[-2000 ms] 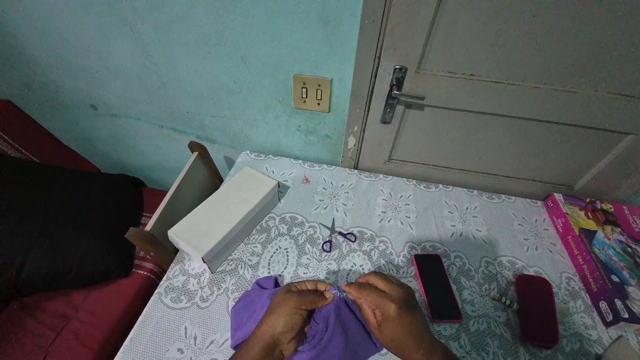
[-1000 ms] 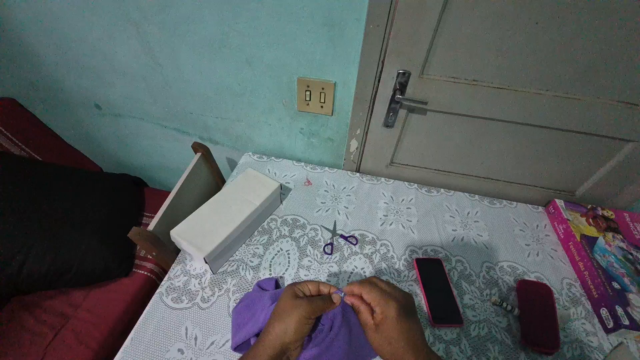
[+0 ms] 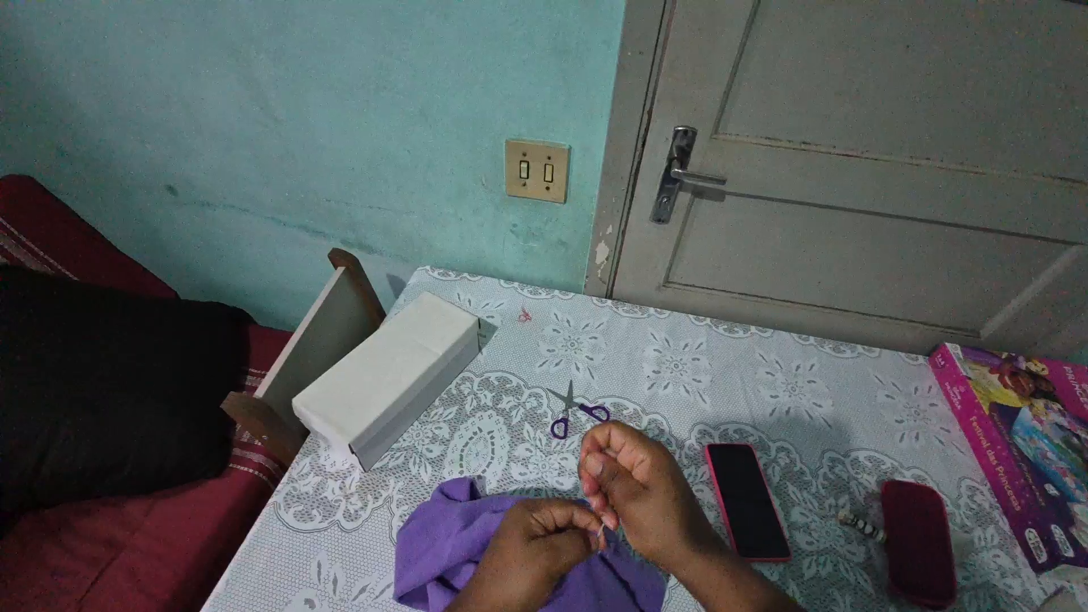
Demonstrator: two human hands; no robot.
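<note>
A purple cloth [image 3: 455,531] lies bunched at the near edge of a table with a white lace tablecloth [image 3: 676,365]. Over the cloth, my left hand [image 3: 544,544] pinches a small pale item, perhaps thread, between thumb and forefinger; the fingers cover most of it. My right hand [image 3: 633,489] is just above and to the right, its fingertips pressed together; what lies between them is too small to tell. Small scissors with purple handles [image 3: 561,425] rest with blades apart beyond my hands. A scrap of red thread [image 3: 524,315] lies near the far edge.
A white box [image 3: 391,370] stands at the left. To the right are a phone in a pink case [image 3: 748,501], a dark red pouch [image 3: 920,544] with a striped cord, and a pink and purple game box [image 3: 1003,450]. A wall and a door [image 3: 850,255] bound the far side.
My right hand has lifted up and away from the cloth, toward the scissors; before, both hands were side by side at the cloth. My left hand stays over the cloth.
</note>
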